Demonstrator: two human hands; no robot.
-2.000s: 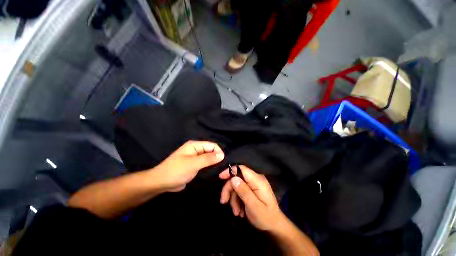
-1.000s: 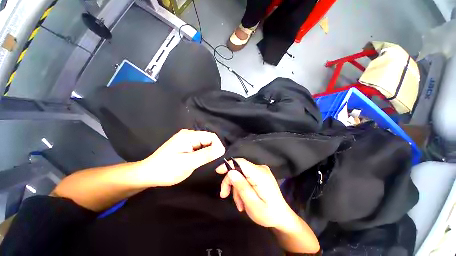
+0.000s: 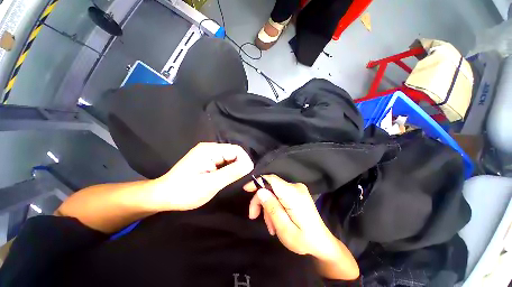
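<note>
A black garment (image 3: 320, 162) lies over the lap, with a narrow seam edge running right from the fingers. My left hand (image 3: 210, 171) pinches the garment's edge between thumb and fingers at the centre; the fingertips cover the pinched part. My right hand (image 3: 286, 210) is just right of it and holds small dark snips (image 3: 261, 183) with two pointed tips, pale at the ends. The tips point up and left, close to my left fingertips. The snips' rear part is hidden in the hand.
A blue crate (image 3: 429, 123) with pale scraps stands at the right, partly under a black garment pile (image 3: 418, 193). Behind it is a red-legged seat with a beige cushion (image 3: 440, 78). A person's foot (image 3: 272, 32) is at the top. A blue pedal plate (image 3: 145, 74) and metal table frame are left.
The view has shifted slightly and become sharper. The snips' tips have come closer together than one second ago. My left hand keeps its pinch, and the garment lies nearly the same.
</note>
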